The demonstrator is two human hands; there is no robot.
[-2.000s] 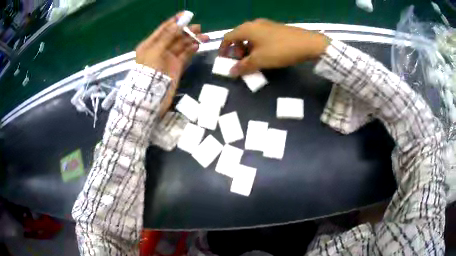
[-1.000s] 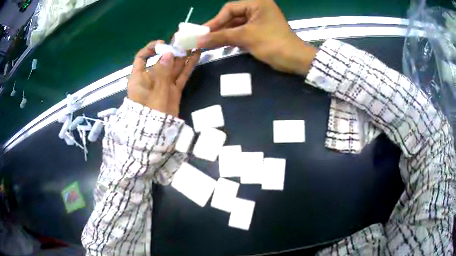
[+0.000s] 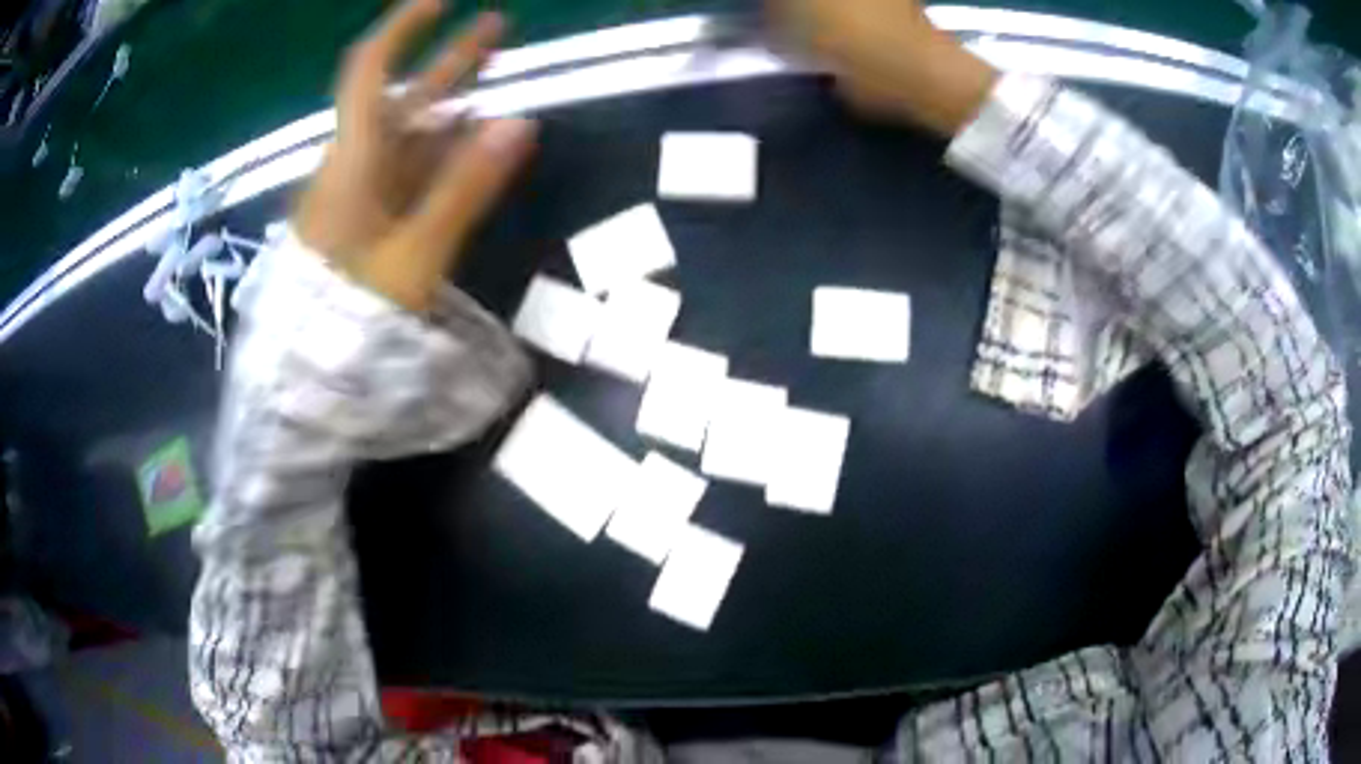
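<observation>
Several white rectangular housings lie loose on the black worktop, one near the rail (image 3: 709, 166), one apart to the right (image 3: 860, 324), others in a chain down the middle (image 3: 685, 396). My left hand (image 3: 411, 164) is blurred over the rail at the upper left, fingers apart, with no held part that I can make out. My right hand (image 3: 881, 52) is blurred at the top edge over the rail; its fingers are cut off or smeared, and what it holds is hidden. Small white stemmed inserts (image 3: 202, 269) lie in a cluster beside my left sleeve.
The green belt (image 3: 597, 18) runs behind the pale curved rail (image 3: 582, 75), with a few stemmed parts (image 3: 70, 181) on it at the left. A green card (image 3: 169, 487) lies on the worktop at left. A clear crinkled bag (image 3: 1276, 164) stands at the right edge.
My hands were together on a white housing with a stem; now they are apart, left moved left, right moved right and up. That piece is no longer clearly visible. The view has shifted.
</observation>
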